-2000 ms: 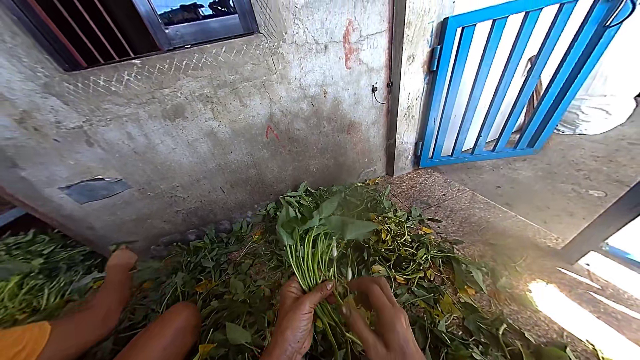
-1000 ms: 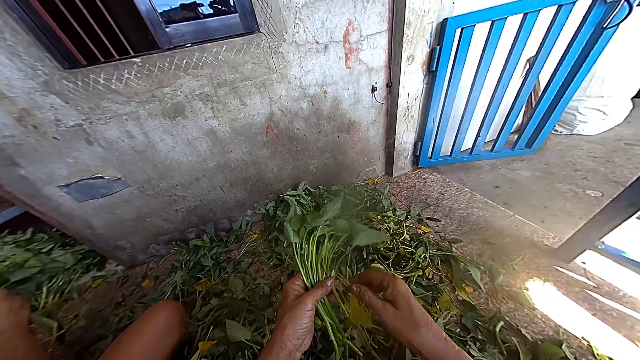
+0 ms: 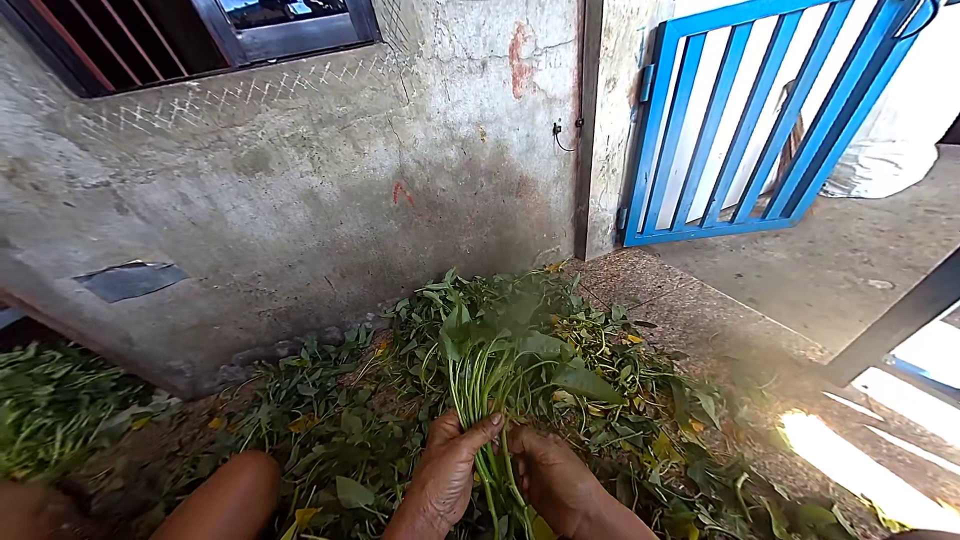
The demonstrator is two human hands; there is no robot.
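My left hand (image 3: 452, 469) is closed around a bunch of leafy green stems (image 3: 480, 382), its thumb across them. The leaves fan out above the fist, and the lower stems hang below it. Close against the bunch on the right is my right hand (image 3: 551, 472), fingers curled at a stem; whether it grips that stem is partly hidden. Under and around both hands lies a wide heap of cut leafy stems (image 3: 360, 442), with some yellow leaves among the green.
A stained concrete wall (image 3: 300, 202) with a barred window stands ahead. A blue metal gate (image 3: 720, 127) is at the upper right, beside a paved floor. At the far left lies another pile of greens (image 3: 64, 405). A person's knee (image 3: 225, 495) is at the lower left.
My right hand has moved away to the right and come back against the bunch. The other person's arm at the left has dropped toward the bottom edge. My left hand keeps its hold.
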